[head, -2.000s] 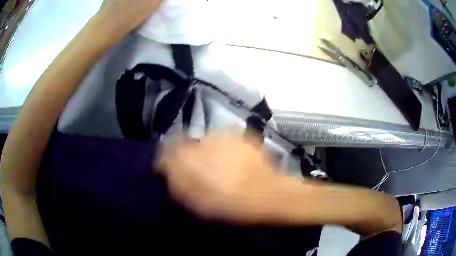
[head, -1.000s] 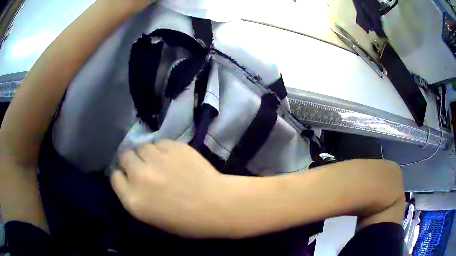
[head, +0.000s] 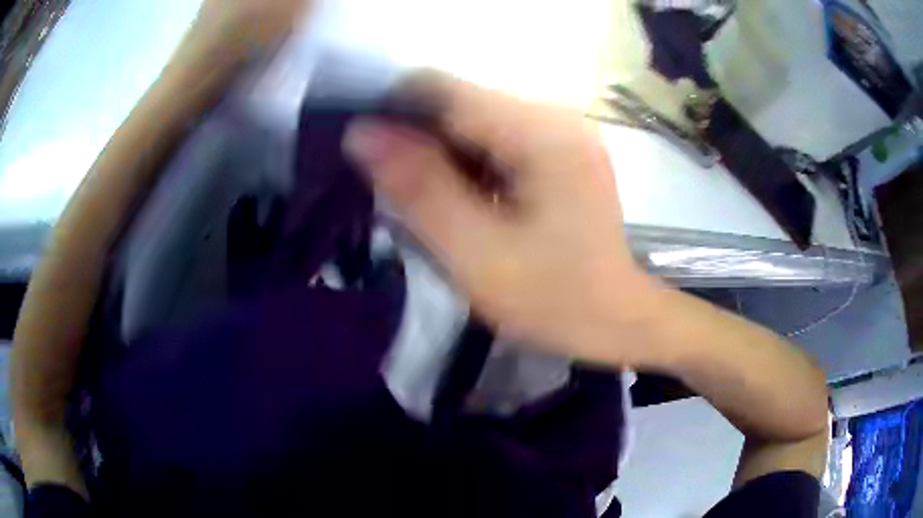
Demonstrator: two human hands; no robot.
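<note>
My right hand [head: 526, 202] is blurred in front of me, raised over the cloth, its fingers bent around navy cloth. A navy fabric panel [head: 334, 192] runs from near its fingertips down towards my lap. Light grey fabric [head: 430, 329] with navy bands hangs over the table edge below the hand. My left hand [head: 253, 15] is at the top edge, partly cut off and blurred, by the grey cloth; whether it grips anything cannot be told.
Metal snips [head: 663, 123] lie on the white table [head: 658, 187], beside a dark flat strip [head: 759, 167]. Navy scraps [head: 676, 46] lie further back. A printed ruler strip [head: 749, 261] runs along the table edge. A blue basket [head: 886, 460] is at the lower right.
My right hand has moved up from the lap towards the table, and navy cloth is now raised over the grey cloth and bands. My left hand stays near the top edge.
</note>
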